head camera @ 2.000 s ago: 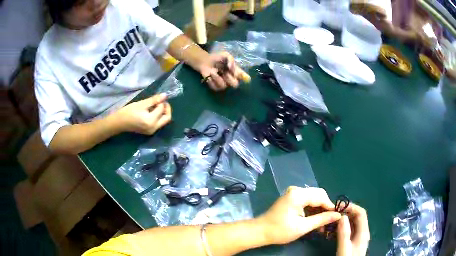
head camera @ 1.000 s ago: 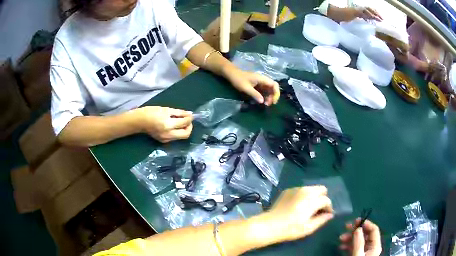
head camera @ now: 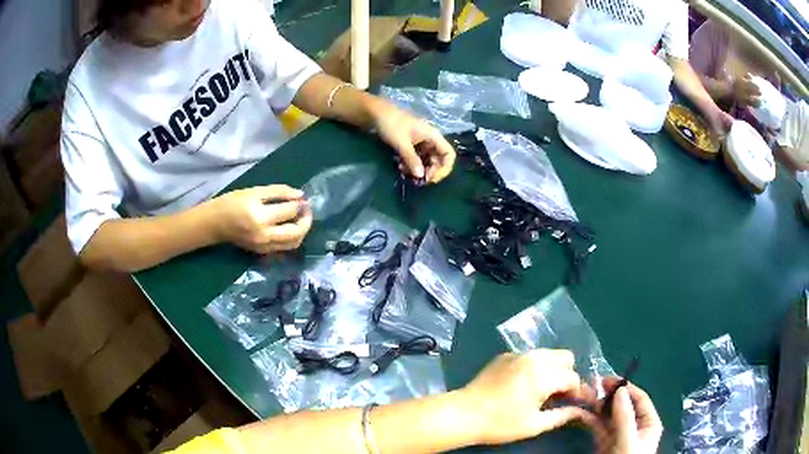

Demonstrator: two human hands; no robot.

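Note:
My left hand [head camera: 523, 395] reaches in from the bottom, fingers closed on an edge of a clear zip-lock bag [head camera: 557, 326], which sticks up and away from me. My right hand [head camera: 628, 424] is close beside it, pinching a small coiled black cable [head camera: 618, 387] at the near end of the bag. Whether the cable is inside the bag cannot be told. The loose cable pile [head camera: 506, 235] lies beyond my hands, with a hazy empty bag [head camera: 528, 173] over its far side.
Bagged cables [head camera: 333, 310] lie left on the green table [head camera: 701, 257]; more shiny bags [head camera: 727, 403] lie at right. A worker in a white T-shirt [head camera: 191, 111] holds a bag and a cable. White rounded pieces [head camera: 608, 137] and a yellow-brown tray [head camera: 692, 131] stand at the far side, near other people.
My left hand has lifted the bag from the table, and my right hand has brought the cable up beside it. A white piece now covers one far tray.

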